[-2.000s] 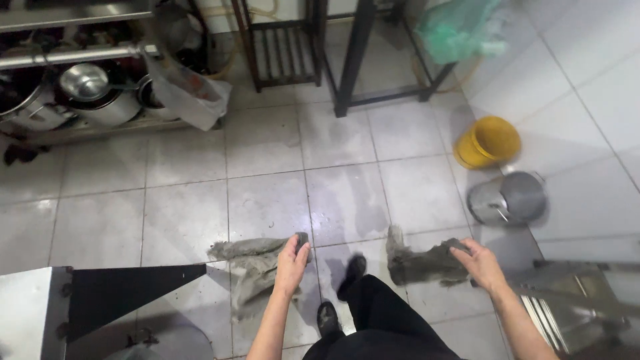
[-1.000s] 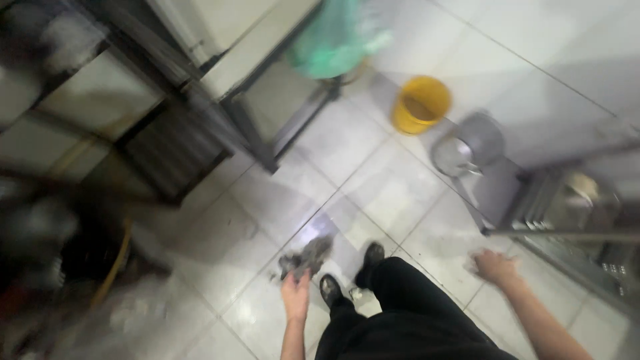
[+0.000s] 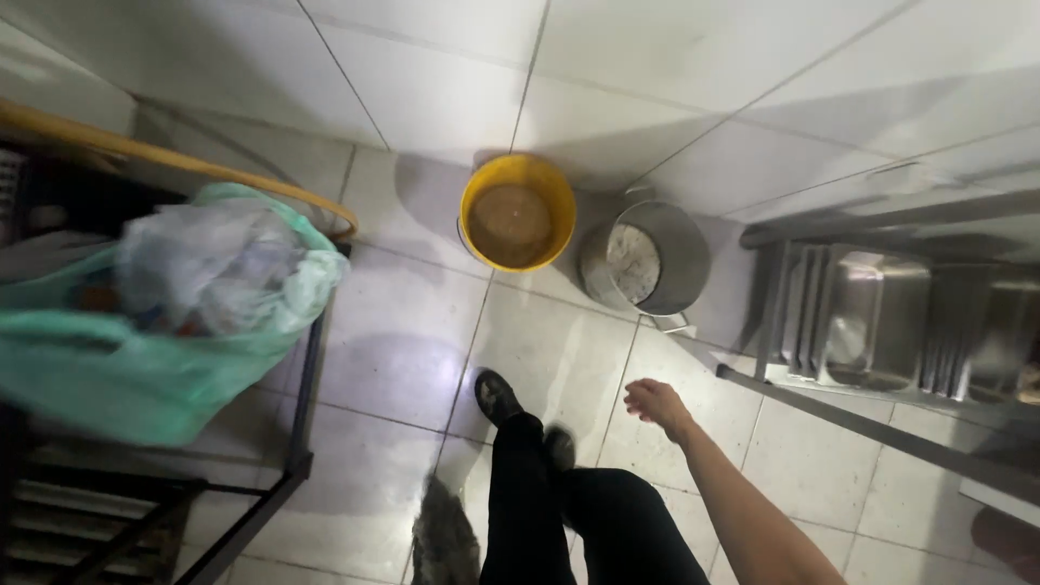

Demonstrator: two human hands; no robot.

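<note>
My right hand (image 3: pixel 656 406) hangs over the tiled floor with nothing in it, its fingers loosely bent. My left hand is out of the frame. A wet-looking grey cloth (image 3: pixel 444 536) shows at the bottom edge, left of my legs; what holds it is hidden. Ahead of my feet a yellow bucket (image 3: pixel 517 213) stands against the wall, with murky brownish liquid inside. Just right of it is a metal pot (image 3: pixel 682 258) with side handles, holding something whitish and round.
A green plastic bag (image 3: pixel 162 366) stuffed with clear plastic bulges at the left, by a dark metal frame (image 3: pixel 299 467). On the right, a metal rack (image 3: pixel 853 426) holds steel pans (image 3: pixel 873 325). My shoes (image 3: pixel 496 396) are on the floor tiles.
The view has swung right and nearer the bucket and pot. Two seconds ago each hand held a grey cloth; one second ago my right hand was without one. My left hand has left the view.
</note>
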